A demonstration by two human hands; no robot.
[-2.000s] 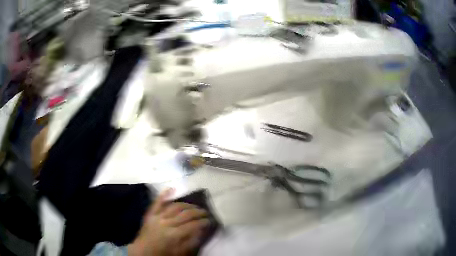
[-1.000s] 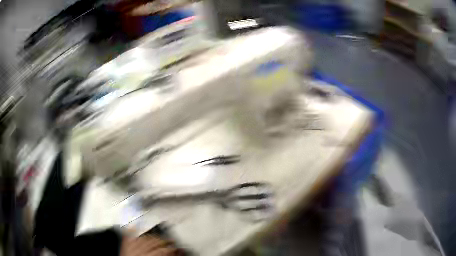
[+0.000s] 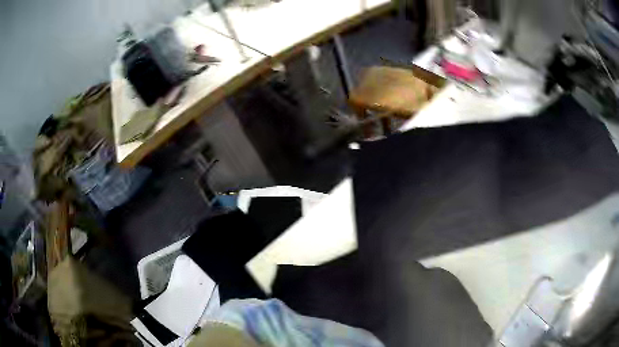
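Observation:
A large black cloth panel (image 3: pixel 434 190) lies over the white machine table (image 3: pixel 468 271) and drapes down at the left. More black cloth (image 3: pixel 224 251) lies in and over a white plastic basket (image 3: pixel 159 268). Stiff white pieces (image 3: pixel 180 298) lie on the black cloth at the basket. A blue-and-white sleeve (image 3: pixel 285 322) shows at the bottom edge. I see no clear left hand; a tan shape beside the sleeve is too blurred to name. My right hand is out of the picture.
Metal machine parts (image 3: pixel 587 291) show at the lower right. A wood-edged white table (image 3: pixel 271 34) with dark items stands across the gap. A wooden stool (image 3: pixel 390 88) stands beyond the panel. Brown cloth (image 3: pixel 81 135) is piled at the left. A pink item (image 3: pixel 459 70) lies at the upper right.
The view has swung far to the left. The shears, snips and most of the machine have left the picture, as has the hand on the black piece. The basket and far table now show.

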